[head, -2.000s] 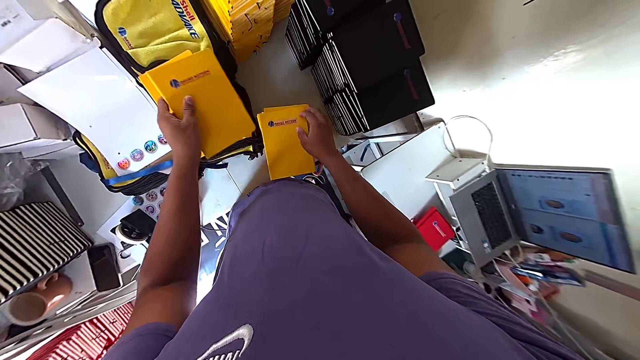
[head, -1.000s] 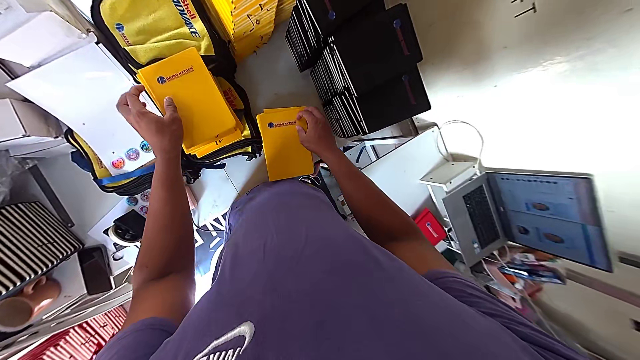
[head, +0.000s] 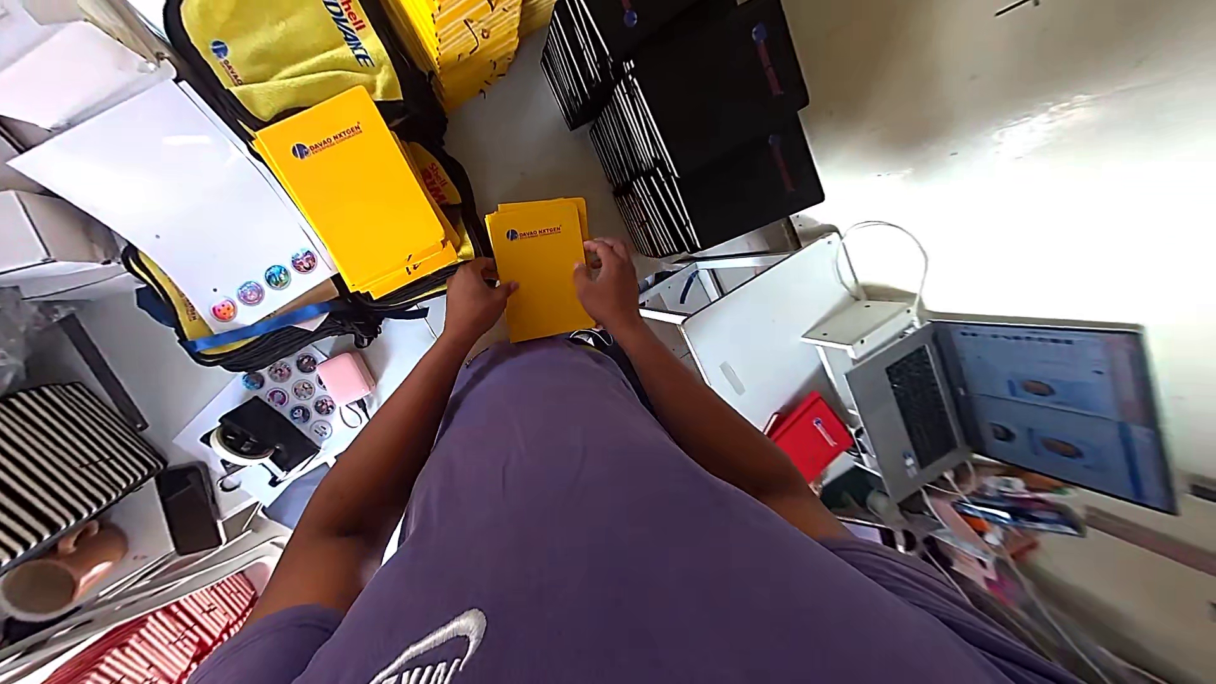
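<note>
A small stack of yellow notebooks [head: 546,285] with a printed logo is held upright close to my shirt front. My left hand [head: 478,299] grips its left edge, thumb on the cover. At the right edge, my right hand [head: 608,285] holds the stack between thumb and bent fingers. Up and to the left, a larger pile of yellow notebooks [head: 351,190] lies slightly fanned on a yellow and black bag [head: 294,57], with neither hand on it.
Black notebooks [head: 731,123] stand in stacks at the upper right, near more yellow ones [head: 475,38]. A white sheet with round stickers [head: 171,180] lies at left. A pink case [head: 347,378] is below it. An open laptop [head: 912,408] and a red notebook [head: 812,437] are at right.
My left hand has left the larger yellow pile on the bag and moved right to the small stack. My right hand has stayed at that stack.
</note>
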